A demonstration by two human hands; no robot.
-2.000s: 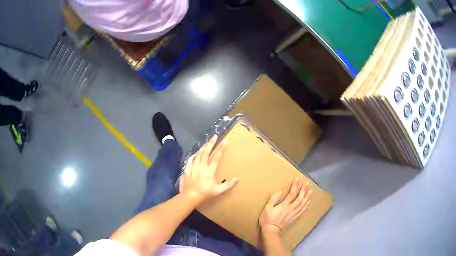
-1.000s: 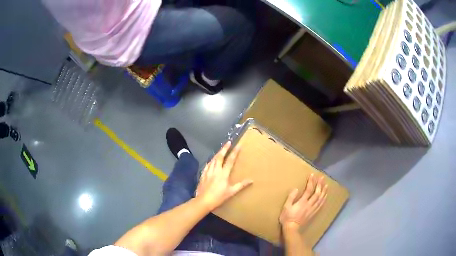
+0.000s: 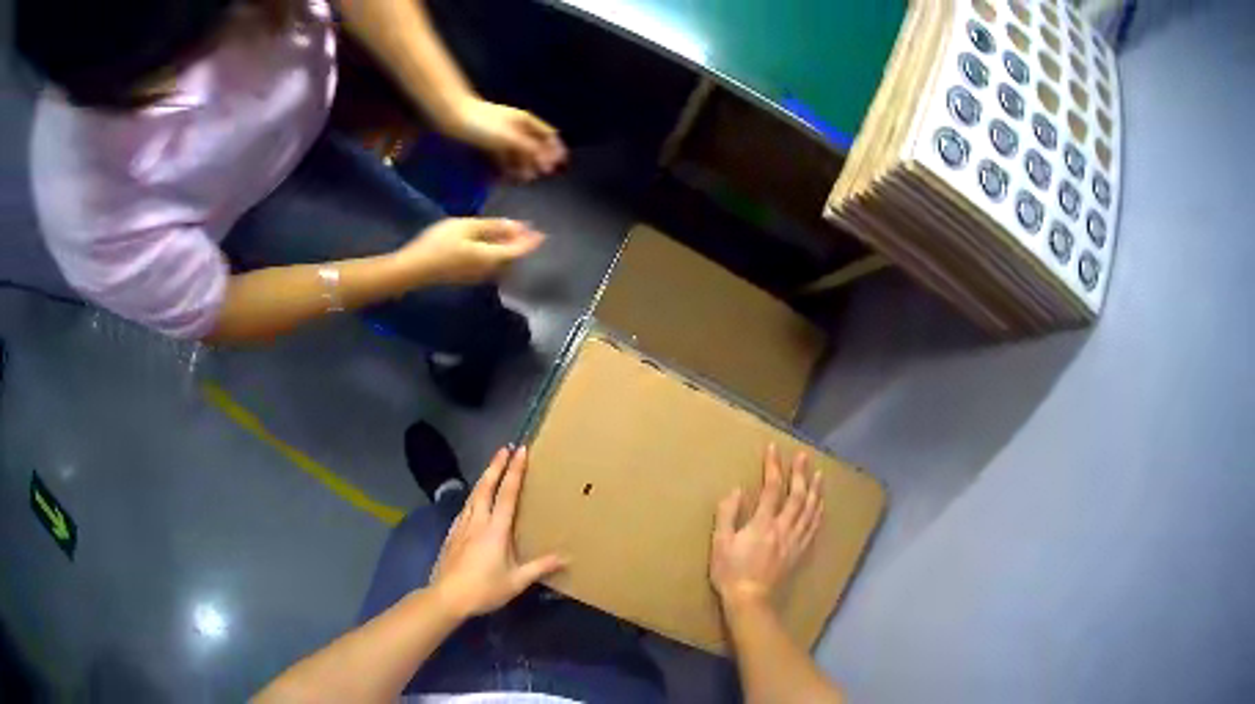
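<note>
A film-wrapped bundle with a tan cardboard cover sheet [image 3: 647, 481] is in front of me, a small dark hole near its left side. My left hand [image 3: 485, 543] is at its left edge, fingers along the edge and thumb on the cardboard. My right hand [image 3: 768, 536] lies flat on the right part of the cardboard, fingers slightly apart. Neither hand is closed around the bundle. A second bundle with a tan face [image 3: 709, 316] is right behind the first, partly hidden by it.
A person in a pink top [image 3: 179, 220] leans in at the left, both hands near the bundles. A green-topped workbench [image 3: 771, 48] is behind. A stack of round-pocket sheets [image 3: 1025, 165] is at its right edge. A yellow line [image 3: 296, 454] and green arrow sign [image 3: 54, 513] mark the floor.
My left hand has moved from the cardboard's face to its left edge, uncovering the dark hole. The person in pink has turned towards the bundles, arms now reaching out. The view has shifted.
</note>
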